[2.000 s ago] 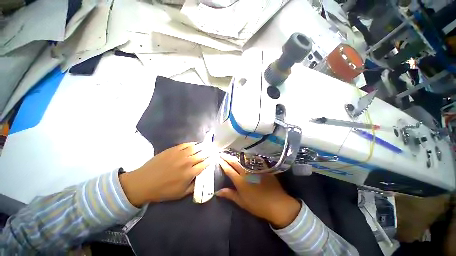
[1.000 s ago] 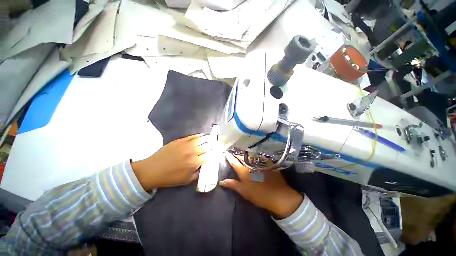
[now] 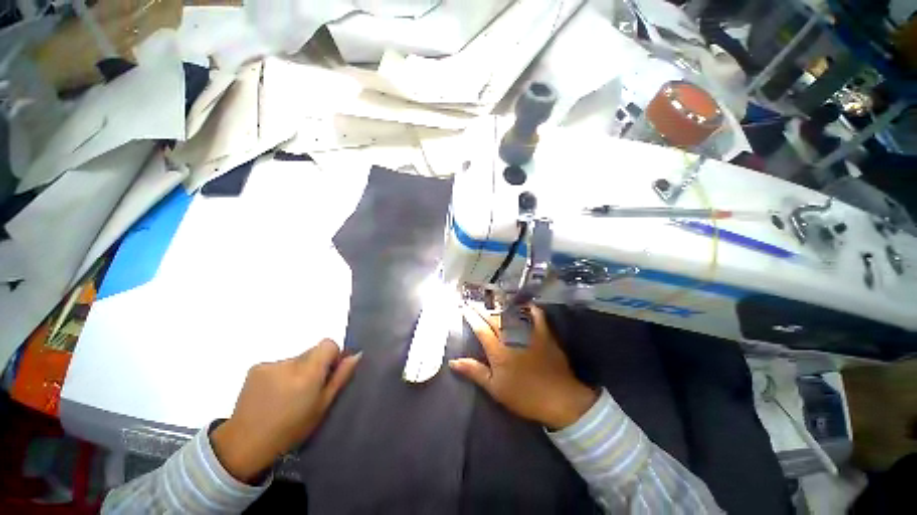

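A dark garment panel lies under the needle area of the white sewing machine and hangs toward me. A narrow white template with a rounded end lies on it, its far end lost in bright lamp glare. My left hand is at the panel's left edge, fingers curled with thumb and forefinger together at the cloth edge. My right hand lies spread on the cloth right of the template, its fingertips near the presser foot, partly hidden by the machine's metal parts.
Creased paper patterns are heaped behind the panel. A blue sheet lies at the left table edge. Pens and a yellow thread loop lie on the machine head. An orange-brown round object stands behind it.
My left hand has moved from beside the template left and toward me to the panel's edge. My right hand stays by the needle area. The view has shifted, and the template still lies on the cloth.
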